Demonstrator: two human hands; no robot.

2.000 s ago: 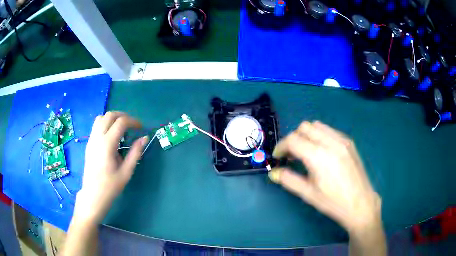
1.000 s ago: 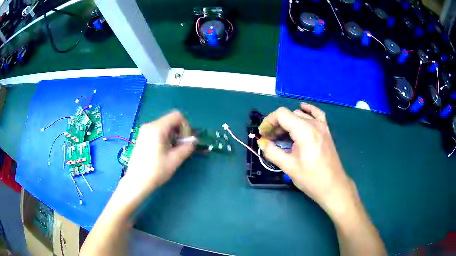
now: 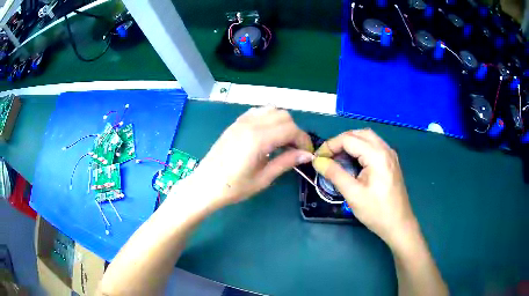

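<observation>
A black housing (image 3: 328, 213) lies on the green mat, largely covered by my hands. Its speaker (image 3: 328, 184) shows between my fingers, with a blue cylinder (image 3: 348, 207) at the lower right. A pale lead (image 3: 306, 175) loops from the speaker up to beneath my left fingertips. My left hand (image 3: 264, 150) is pinched above the housing's left edge; the circuit board it held is hidden behind its fingers. My right hand (image 3: 365, 173), with yellowish finger cots, pinches the end of a thin lead. Both hands' fingertips meet; the joint itself is too small to make out.
Several green boards (image 3: 107, 167) lie on the left blue sheet (image 3: 58, 196); another board (image 3: 177, 167) is at its right edge, partly behind my forearm. A white post (image 3: 174, 46) and rail stand beyond. More housings fill the right blue sheet (image 3: 383, 87). A cardboard box (image 3: 87, 269) is lower left.
My left hand has moved right from over the mat and now meets my right fingertips above the housing. The board seen in it a second ago is hidden. The view has shifted left.
</observation>
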